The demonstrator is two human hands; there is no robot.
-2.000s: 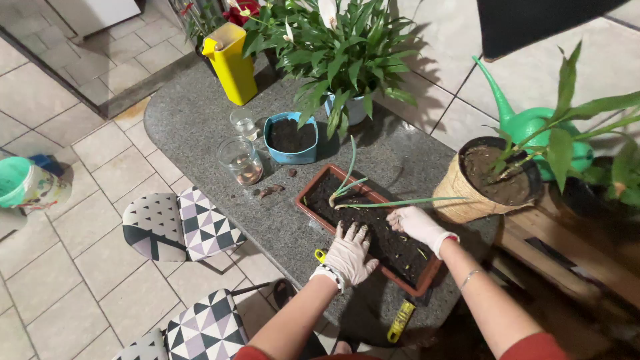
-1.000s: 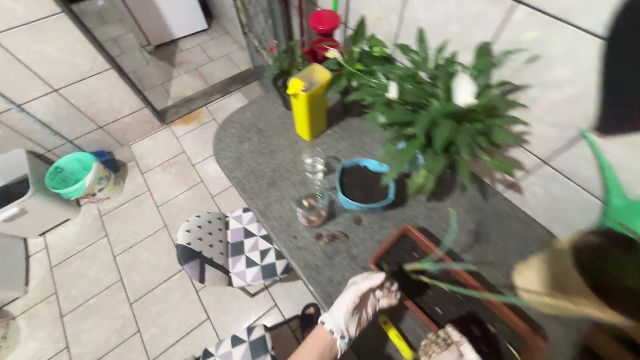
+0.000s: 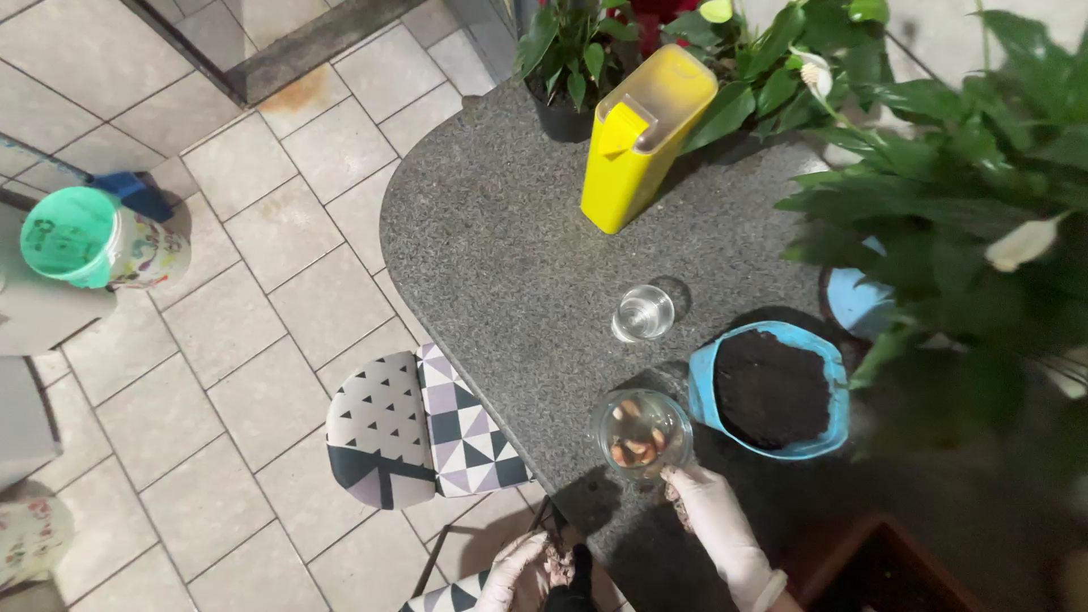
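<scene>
My right hand [image 3: 718, 531], in a pale glove with soil on its fingers, is at the near rim of a glass bowl [image 3: 608, 429]. Brownish cloves or small bulbs [image 3: 633, 446] lie in the bowl. At the bottom edge, my left hand [image 3: 518, 574], also gloved and soiled, has its fingers curled beside a dark object that I cannot identify; whether it is held is unclear. The brown planter [image 3: 880, 531] shows partly at the lower right. Right of the glass bowl stands a blue container [image 3: 837, 382] of dark soil [image 3: 772, 387].
A clear glass [image 3: 643, 314], a yellow plastic container [image 3: 625, 183] and a small potted plant [image 3: 568, 115] stand on the granite counter [image 3: 493, 255]. A leafy, white-flowered plant [image 3: 943, 195] overhangs the right side. Patterned chairs [image 3: 382, 429] stand beside the counter's edge.
My right hand has moved from the planter to the glass bowl. My left hand has left the planter and is at the counter's edge. The view has shifted towards the counter's rounded end.
</scene>
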